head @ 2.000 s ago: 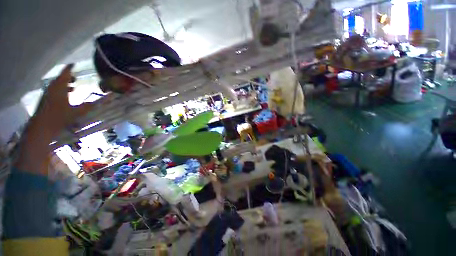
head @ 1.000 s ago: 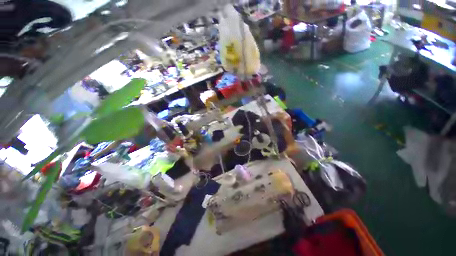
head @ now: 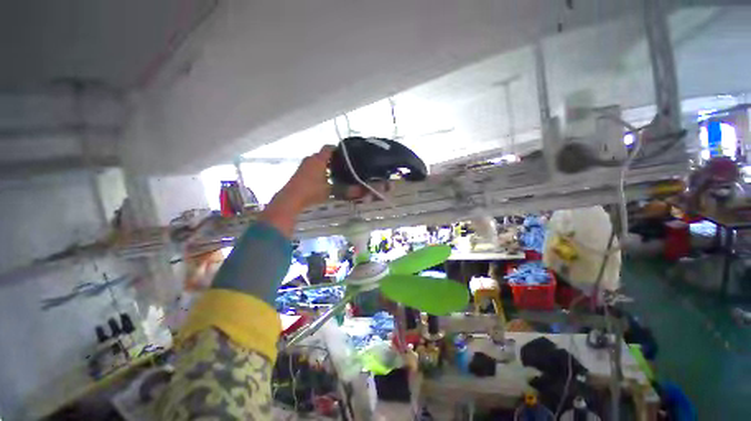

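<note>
My left hand (head: 314,178) reaches up from the lower left in a camouflage, yellow and teal sleeve. It is closed around the left end of a black curved headset (head: 380,158), with fingertips showing beneath it. The headset is at the top edge of the long pale overhead rail (head: 510,191); whether it rests on it is unclear. A thin white cable (head: 348,156) hangs across the headset. My right hand is not in view.
A fan with green blades (head: 424,293) hangs below the rail. A white power block (head: 583,123) and a dark round object (head: 570,158) are at the rail on the right. Sewing benches, a red crate (head: 534,294) and thread cones (head: 115,326) are below.
The view has swung up and left since one second ago. My left hand, open beside the headset two seconds ago and out of view one second ago, now grips the headset.
</note>
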